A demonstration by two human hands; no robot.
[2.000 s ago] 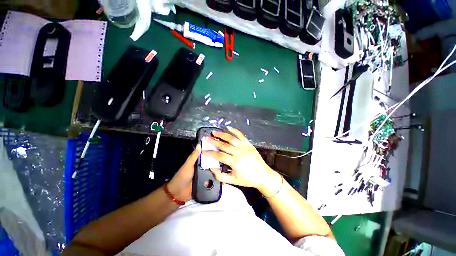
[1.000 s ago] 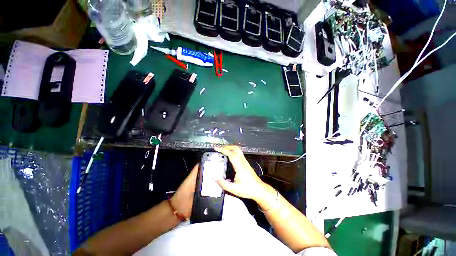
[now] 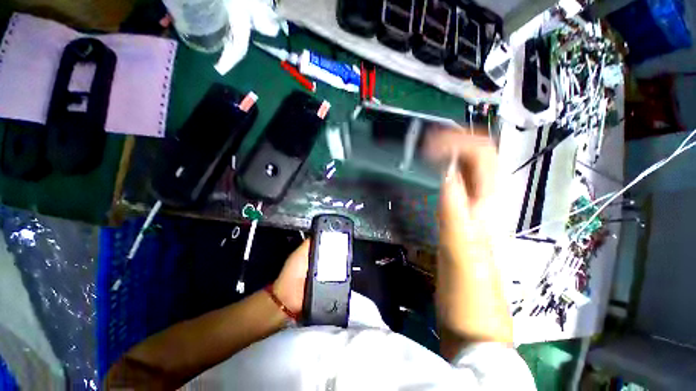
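My left hand (image 3: 294,276) holds a black lock panel (image 3: 329,297) upright above my lap, with a bright white rectangle in its window end and a small round mark near its lower end. My right hand (image 3: 467,164) is raised over the right of the bench and motion-blurred. It grips a dark framed part with pale edges (image 3: 389,145), which is also blurred, so its details cannot be told. Two glossy black lock panels (image 3: 210,145) (image 3: 282,149) lie on the green mat, their cables hanging over the bench edge.
Open black panels (image 3: 433,32) line the back. A glue tube (image 3: 330,69) and red-handled tool (image 3: 368,82) lie before them. Boards and cables (image 3: 568,99) cover the right side table. A black shell (image 3: 82,103) lies on perforated paper (image 3: 145,80) at left. A blue crate (image 3: 137,282) stands below.
My right hand has left the panel and moved up and right, and now has the framed part in it. My left hand still holds the panel. The camera view has shifted.
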